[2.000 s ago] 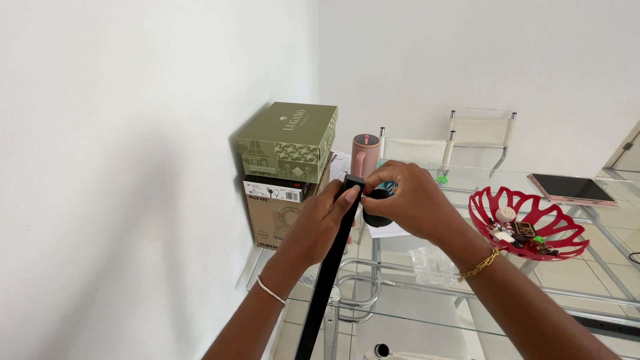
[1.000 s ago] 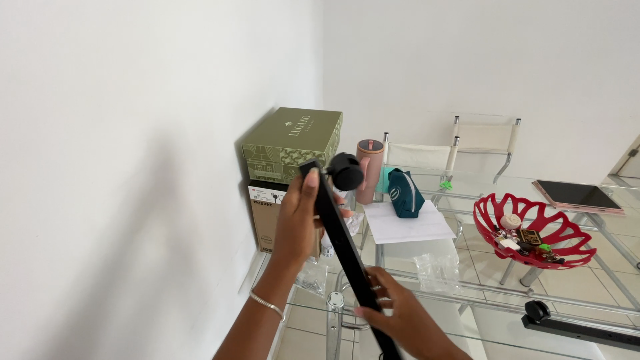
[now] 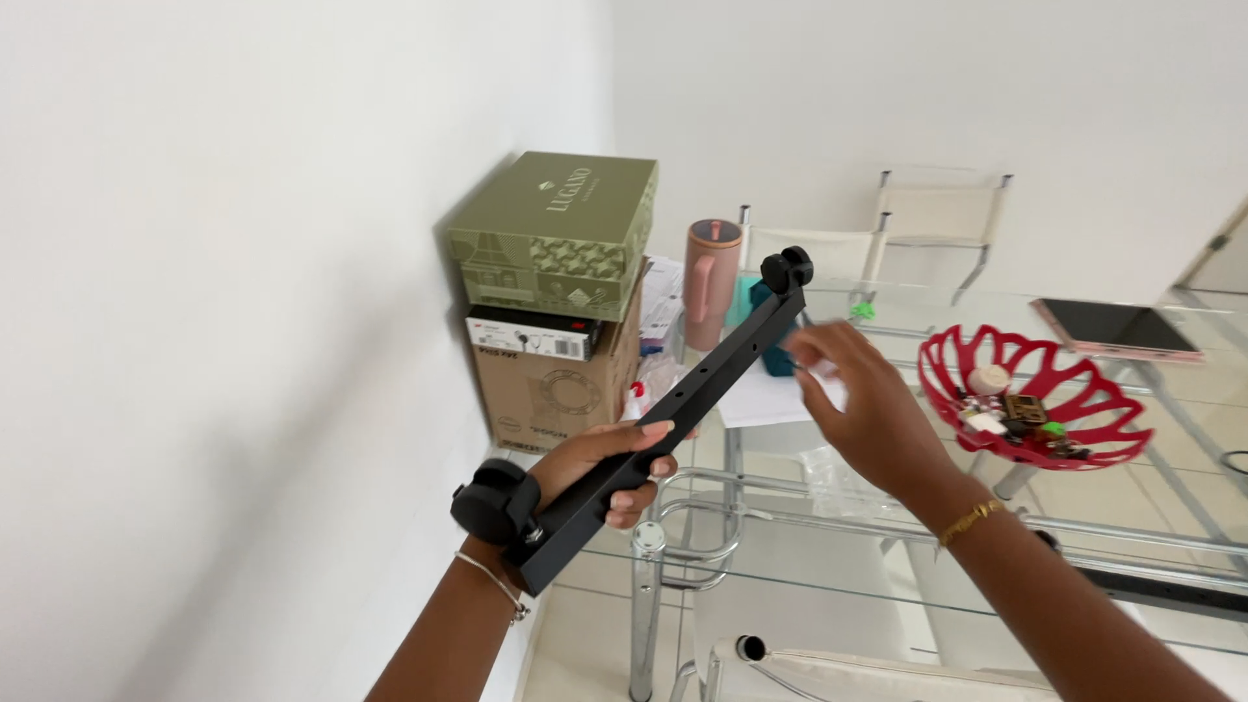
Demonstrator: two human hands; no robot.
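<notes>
My left hand (image 3: 614, 468) grips a black metal bar (image 3: 673, 400) around its lower middle part, thumb on top. The bar slants up to the right and has small holes along its face. A black caster wheel (image 3: 495, 502) is fixed at its near end beside my left wrist, and another caster wheel (image 3: 786, 269) at its far end. Right of the far end, my right hand (image 3: 848, 395) is raised with fingers apart, holding nothing, slightly blurred. Behind the bar, a teal pouch (image 3: 777, 363) is partly hidden on white paper (image 3: 756, 405).
Stacked boxes, a green box (image 3: 556, 224) on top, stand against the left wall. A pink tumbler (image 3: 711, 288), a red openwork bowl (image 3: 1033, 409) of small items and a tablet (image 3: 1121, 327) stand on the glass table (image 3: 858, 575). Another black bar (image 3: 1160, 590) lies at the right.
My right hand has let go of the bar and moved up toward its far end. The bar has been tilted, and its near-end caster now shows by my left wrist.
</notes>
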